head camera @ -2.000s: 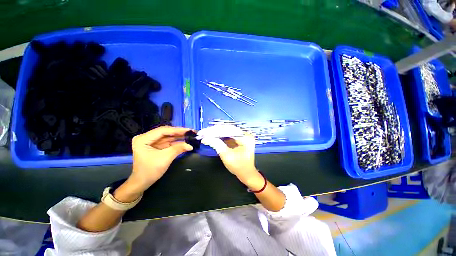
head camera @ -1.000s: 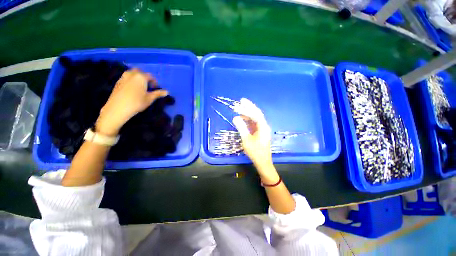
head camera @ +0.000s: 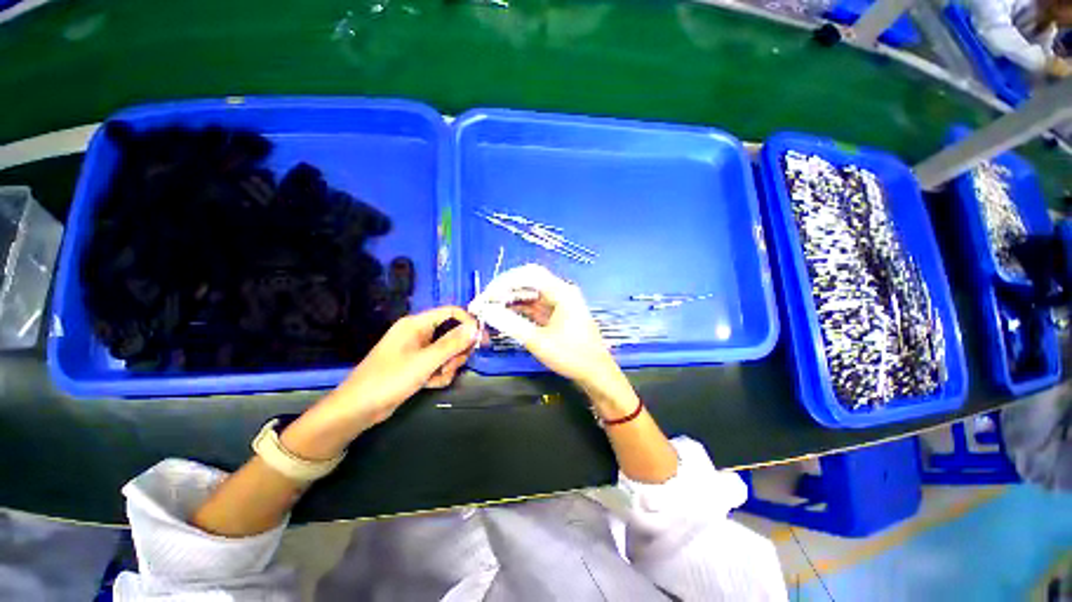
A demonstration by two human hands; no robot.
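My left hand (head camera: 406,362) is pinched on a small black plastic housing (head camera: 448,328), mostly hidden by the fingers, at the near inner corners of two blue trays. My right hand (head camera: 553,323), with white coverings on its fingertips, meets it there. A thin metal rod (head camera: 500,260) sticks up from the right fingers; its lower end is hidden. The left tray (head camera: 341,118) holds a heap of black housings (head camera: 223,259). The middle tray (head camera: 635,135) holds loose silver rods (head camera: 541,235), some partly behind my right hand.
A narrower blue tray (head camera: 955,382) full of silver-and-black rods (head camera: 870,282) stands right, with another tray beyond. A clear plastic box (head camera: 24,271) is far left. A slim dark tool (head camera: 500,401) lies near the bench edge. A green belt (head camera: 564,59) runs behind. Another person's arm shows top right.
My left hand has moved from the heap of housings back to the right, and a housing is now in it. My right hand has moved left from the rods to meet it, with a rod.
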